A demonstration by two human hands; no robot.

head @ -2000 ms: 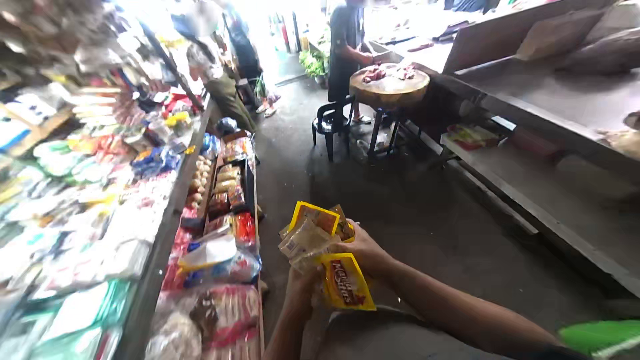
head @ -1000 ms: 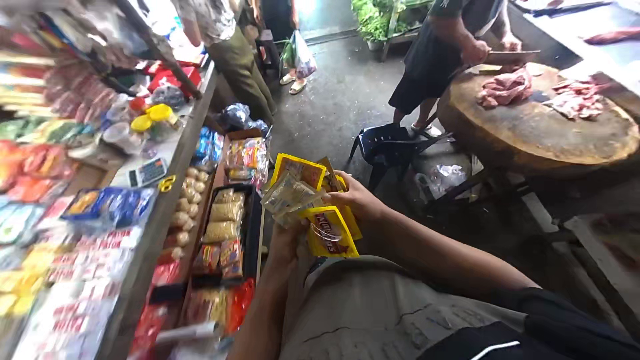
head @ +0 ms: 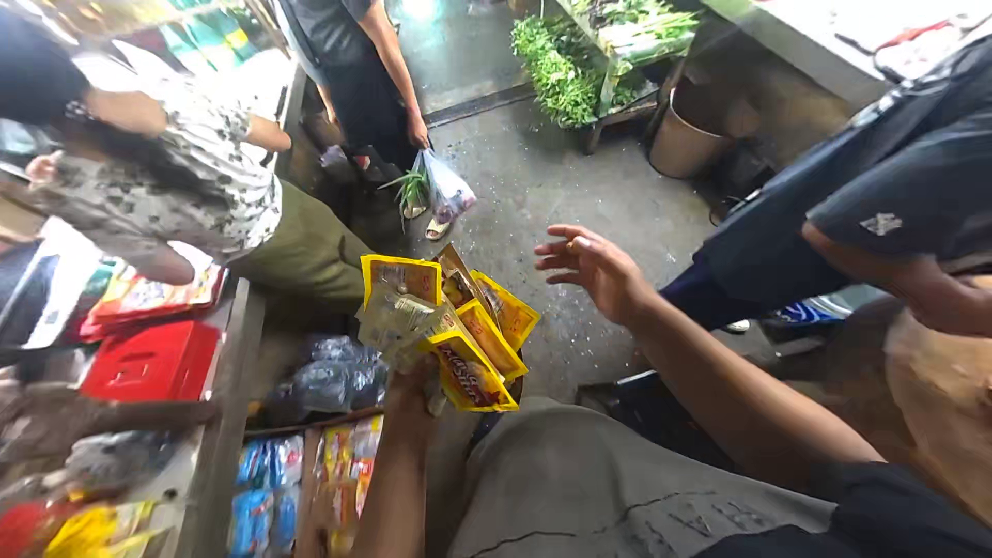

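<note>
A fanned bunch of yellow-edged seasoning packets (head: 471,370) and a clear plastic packet (head: 395,318) is gripped by my left hand (head: 415,391), near the middle of the view. Much of that hand is hidden beneath the packets. To their right, my right hand (head: 597,271) is raised over the floor with its fingers spread and nothing in it, apart from the packets.
On the left, a person in a patterned top (head: 225,155) stands by a stall with a red box (head: 153,361). Ahead, another person holds a plastic bag (head: 446,186) near a vegetable stand (head: 601,77). A person in dark clothes (head: 837,186) stands close at right, beside a wooden chopping block (head: 942,387).
My right hand has let go of the packets and moved away to the right; my left hand still holds them. The view has moved forward, closer to the people and the vegetable stand.
</note>
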